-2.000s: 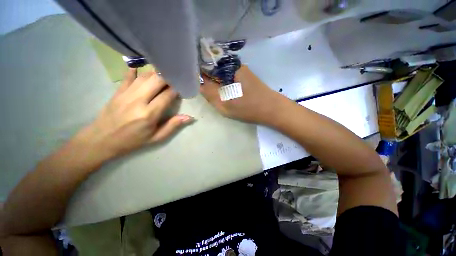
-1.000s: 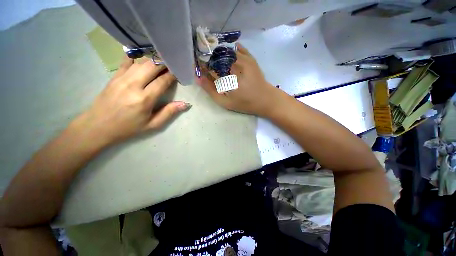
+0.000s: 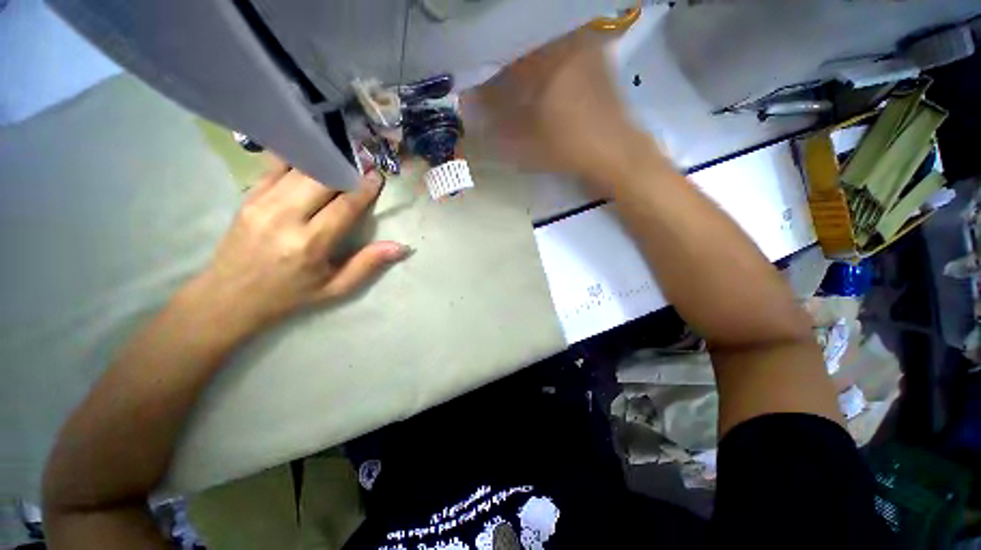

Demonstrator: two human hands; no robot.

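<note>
A large pale grey-green garment panel (image 3: 430, 322) lies over the machine table. A yellow-green small cut piece (image 3: 239, 156) shows on it at the upper left, partly hidden by the machine. My left hand (image 3: 285, 236) lies flat on the panel, fingertips near the presser foot (image 3: 379, 159) and thumb spread, pressing the cloth without gripping it. My right hand (image 3: 559, 102) is blurred, right of the sewing machine head (image 3: 258, 75), over the bed behind the ribbed white knob (image 3: 449, 178). Its fingers are too blurred to tell whether they hold anything.
Yellow-orange handles (image 3: 616, 19) lie on the bed at the top. A yellow-orange supply box (image 3: 826, 199) with green cut strips (image 3: 891, 161) stands at right. Green cloth (image 3: 274, 505) hangs at my lap. Cloth heaps (image 3: 672, 403) lie below right.
My right hand has moved from beside the needle area up and to the right, away from the knob. My left hand stays on the panel. The camera view has shifted slightly.
</note>
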